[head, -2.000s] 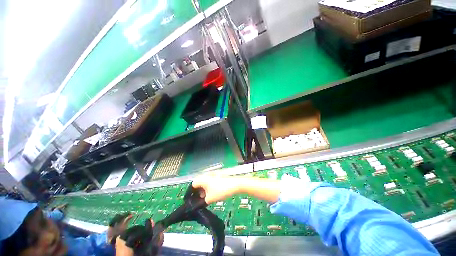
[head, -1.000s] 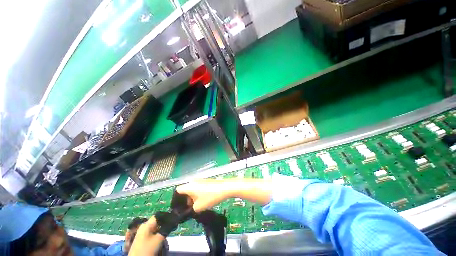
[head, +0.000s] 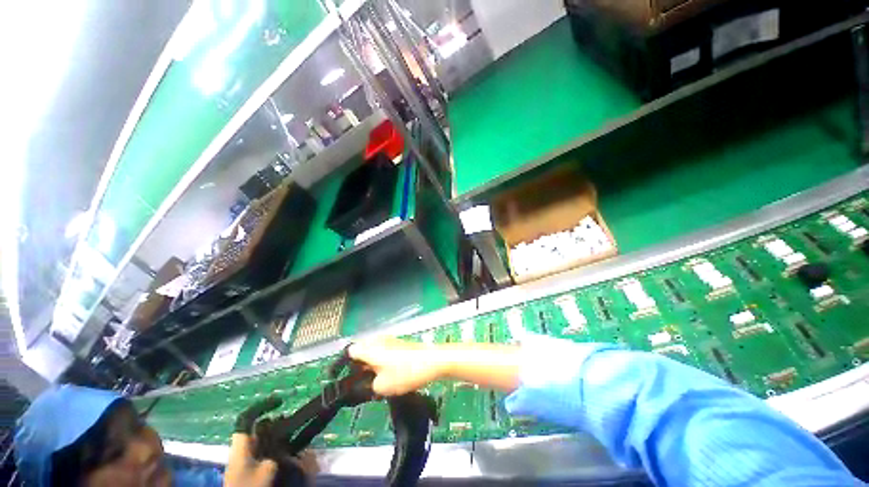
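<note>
My right hand point(head: 393, 367) is closed on a black strap point(head: 410, 439) above the green circuit boards point(head: 591, 366). Part of the strap hangs in a loop below it. The strap also runs down to the left to my left hand point(head: 246, 468), which grips it near the bottom edge and is partly cut off. The strap hides some of the boards. White connectors point(head: 710, 274) stand in rows on the boards.
An open carton of white pieces point(head: 560, 252) stands on the lower shelf. A black bin point(head: 364, 198), a red bin point(head: 385, 141) and a black crate point(head: 657, 59) are on the upper shelf. A person in a blue cap point(head: 65, 428) is close at lower left.
The view has shifted slightly. My left hand has moved down and left from my right hand since one second ago, and the strap between them is more stretched out. Both hands still hold it.
</note>
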